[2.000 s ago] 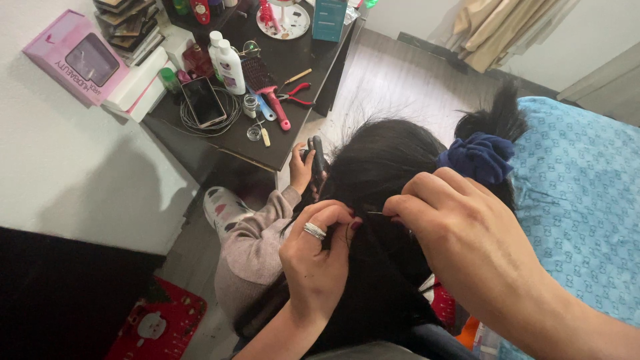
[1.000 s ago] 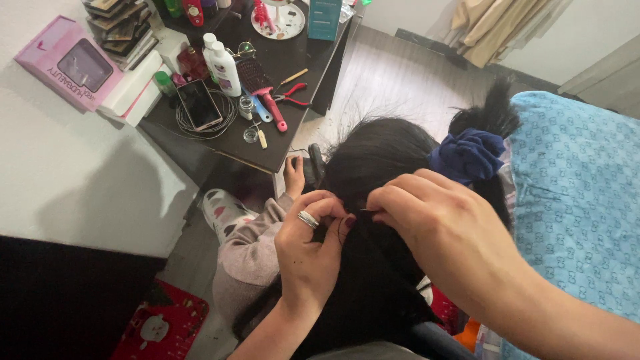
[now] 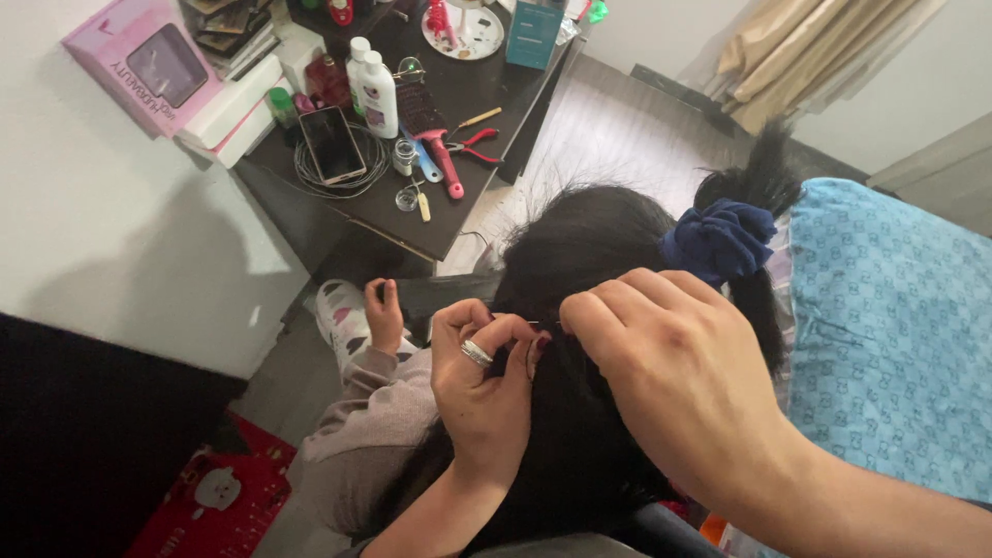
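Observation:
A seated person's dark hair point(image 3: 589, 232) fills the middle of the head view, with a bunch tied on top by a navy scrunchie point(image 3: 719, 239). My left hand point(image 3: 482, 372), with a silver ring, pinches a thin dark strand between thumb and fingers at the head. Just right of it, my right hand point(image 3: 674, 356) pinches a thin needle-like metal piece point(image 3: 533, 322), partly hidden by the fingers and hair. The fingertips of both hands are close together over the parting. What lies under the right palm is hidden.
On the dark table at upper left lie a smartphone point(image 3: 332, 145) on coiled wire, white bottles point(image 3: 378, 97), a pink-handled brush point(image 3: 445, 167), red-handled pliers point(image 3: 474, 146) and small jars point(image 3: 404, 156). A blue patterned pillow point(image 3: 891, 341) is at right. The seated person's hand point(image 3: 384, 318) is left of mine.
The seated person's hand held a dark object before; now its fingers are raised with that object not visible in it. My hands stay close together at the hair.

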